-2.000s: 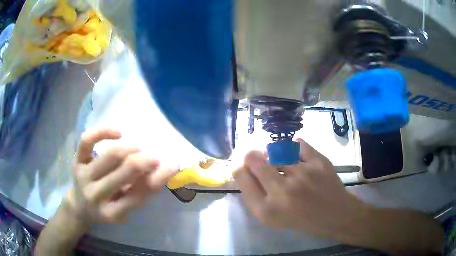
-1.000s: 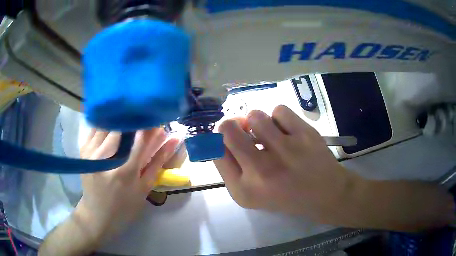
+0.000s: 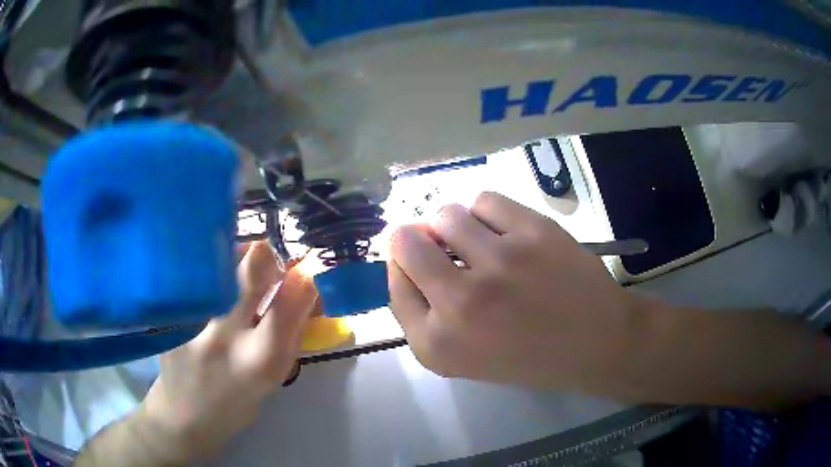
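My left hand [image 3: 241, 342] is at the left of the needle area. Its fingertips are close together by the metal parts, partly behind the large blue knob [image 3: 141, 223]; whether they pinch anything is unclear. A yellow soft piece [image 3: 325, 335] lies against its fingers at the bed's front edge. My right hand [image 3: 519, 306] is curled on the machine bed, right of the small blue knob [image 3: 355, 287]. It holds a thin grey metal rod [image 3: 620, 247], whose end sticks out toward the black panel. The right fingertips are close to the small knob; what lies under them is hidden.
The cream machine head [image 3: 419, 91] with "HAOSEN" lettering spans the top. The black panel [image 3: 649, 201] is on the bed at right. A blue curved bar [image 3: 100, 351] crosses at left. Pale blue fabric [image 3: 68, 397] is at lower left. A ruled strip [image 3: 583, 440] runs along the front edge.
The camera view has swung right, so the knobs shift left in view. My left hand has come from open beside the bed to the needle area. The rod now shows beyond my right hand.
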